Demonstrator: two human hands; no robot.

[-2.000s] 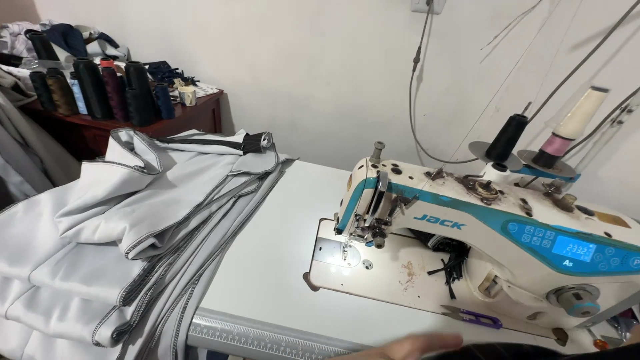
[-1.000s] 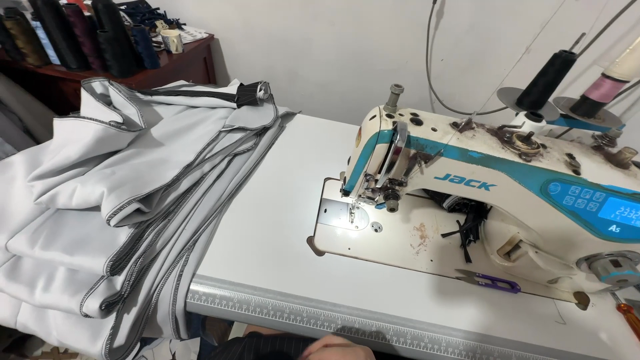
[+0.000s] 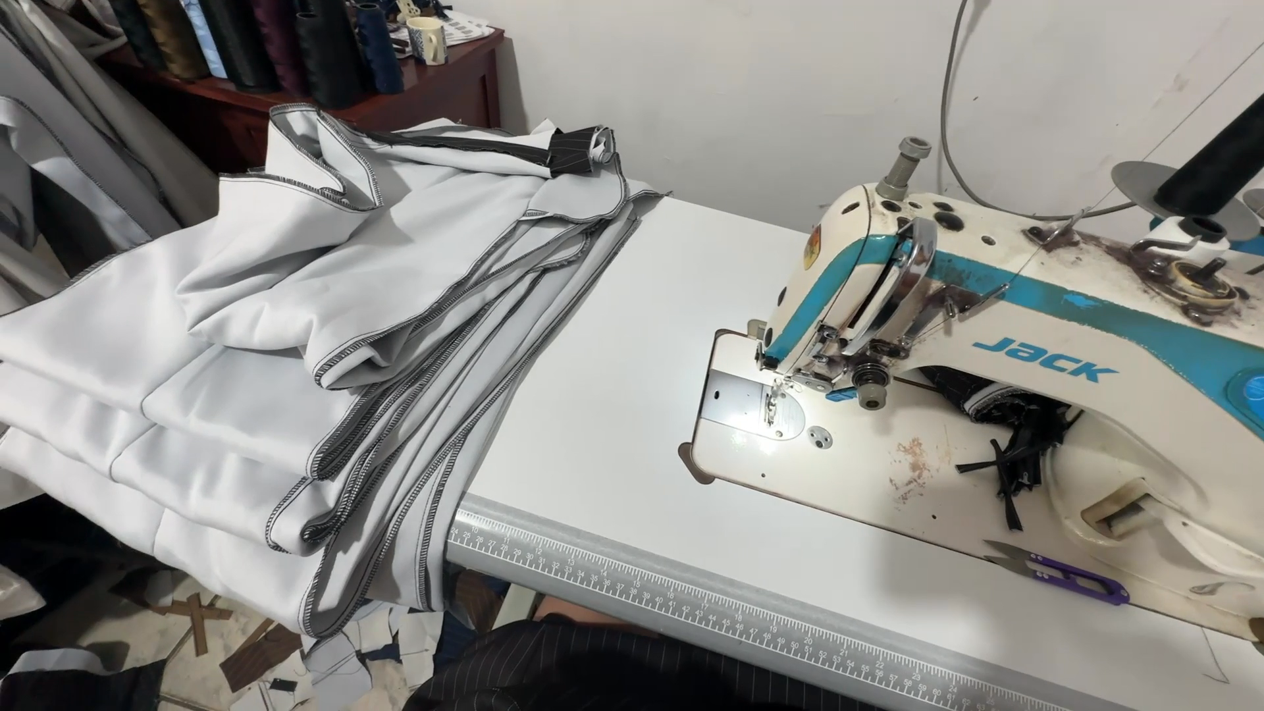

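Note:
Neither my left hand nor my right hand shows clearly; a bit of skin is visible under the table's front edge, but I cannot tell which part it belongs to. A stack of light grey fabric pieces (image 3: 257,395) with dark overlocked edges lies on the left of the white sewing table (image 3: 583,415) and hangs over its front. On top is a rolled black pinstriped strip (image 3: 575,151). The Jack sewing machine (image 3: 1037,326) stands at the right, its needle area lit. Purple-handled thread snips (image 3: 1062,573) lie in front of it, and black fabric strips (image 3: 1017,444) are bunched under its arm.
A measuring scale (image 3: 691,602) runs along the table's front edge. Thread cones (image 3: 331,54) and a cup (image 3: 428,39) stand on a red-brown cabinet (image 3: 444,99) at the back left. A black thread cone (image 3: 1215,163) is at the right. Fabric scraps (image 3: 262,657) litter the floor.
A hand seen at the bottom edge in the earlier frames has gone from there. The view has shifted closer to the table and toward the fabric stack.

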